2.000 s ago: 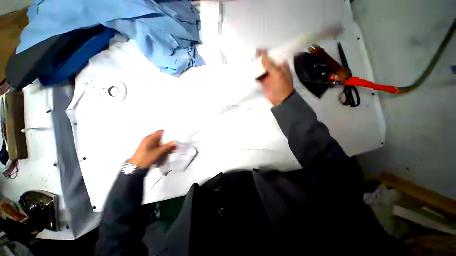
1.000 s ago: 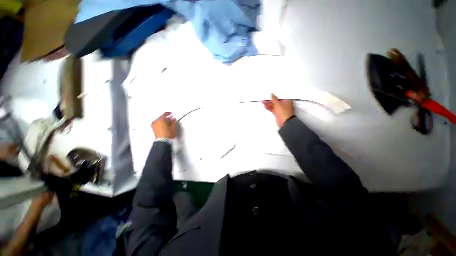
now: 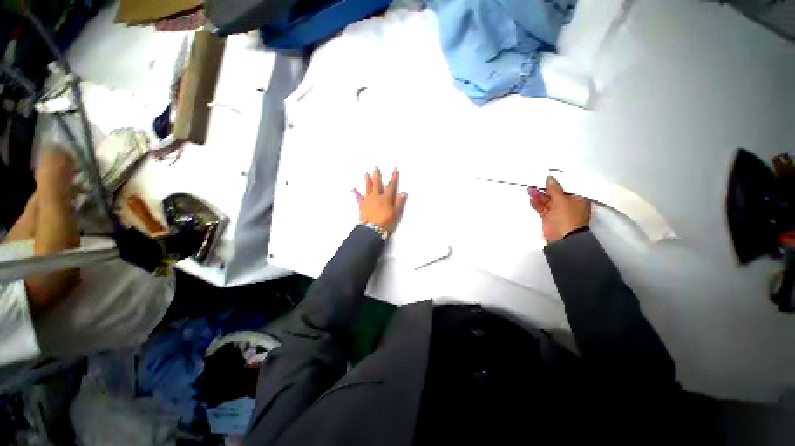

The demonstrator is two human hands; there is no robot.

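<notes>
A long curved strip (image 3: 641, 209), pale cream at its right end, lies over the white cloth on the white table. My right hand (image 3: 562, 212) holds the strip near its middle, thumb on top. My left hand (image 3: 380, 202) lies flat with fingers spread on the white surface, holding nothing. The strip's left part is lost in the glare. A small white folded piece (image 3: 433, 257) lies between my hands, nearer to me. The white cloth edges are hard to tell from the table.
Light-blue cloth (image 3: 497, 52) lies at the far edge beside a blue folded piece (image 3: 322, 24). A dark iron (image 3: 751, 207) stands at right. A second iron (image 3: 193, 228) is on the left table (image 3: 235, 131), with a person's bare arm (image 3: 54, 218) beyond.
My left hand has opened and now lies flat, where it was closed at the strip's left end. My right hand still holds the strip. The view has shifted left.
</notes>
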